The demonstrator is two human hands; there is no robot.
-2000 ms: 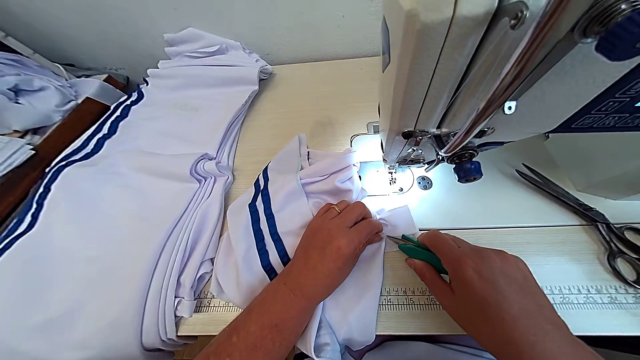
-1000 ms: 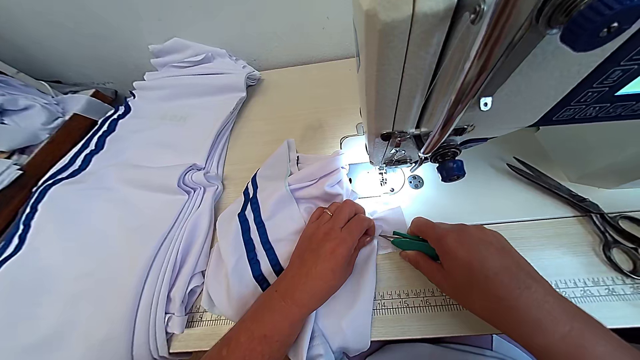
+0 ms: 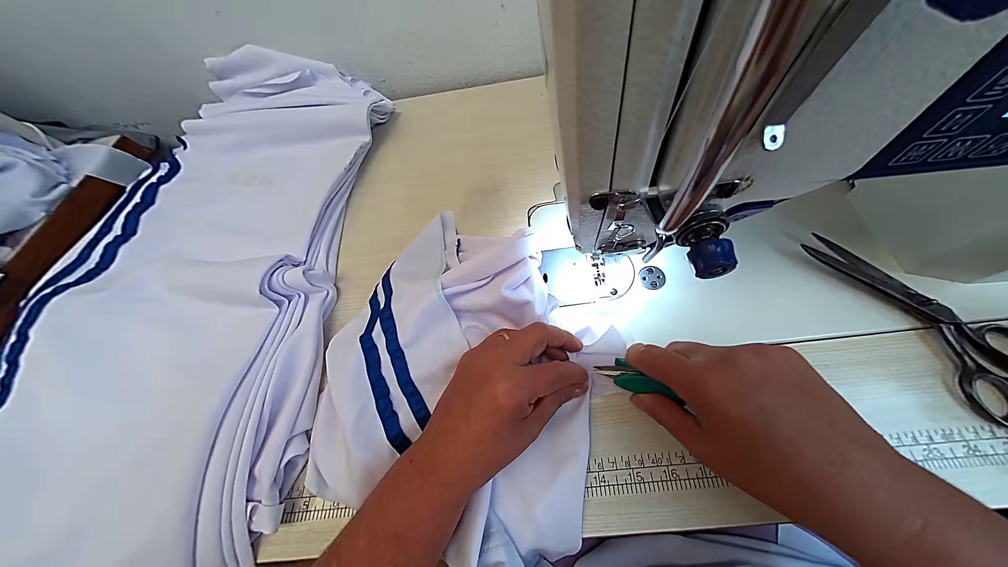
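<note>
My left hand (image 3: 512,386) pinches the edge of a white garment piece (image 3: 504,315) with two dark blue stripes, which lies bunched left of the sewing machine's needle area. In my right hand (image 3: 732,394) are small green-handled thread snips (image 3: 642,380). Their metal tips point left, at a thin white flap of fabric (image 3: 606,346) just right of my left fingertips. Whether the blades touch the cloth I cannot tell. The lit needle plate (image 3: 591,276) of the sewing machine (image 3: 646,118) is just beyond both hands.
A thick stack of white fabric pieces (image 3: 181,315) with blue stripes covers the left side. Large black scissors (image 3: 921,307) lie at the right. A printed ruler strip (image 3: 661,472) runs along the table's front edge. More cloth (image 3: 27,181) sits beyond a brown wooden bar (image 3: 63,236).
The snips and my right hand stay close beside my left fingertips; the blades look less covered by fabric than two seconds ago. The view has shifted a little.
</note>
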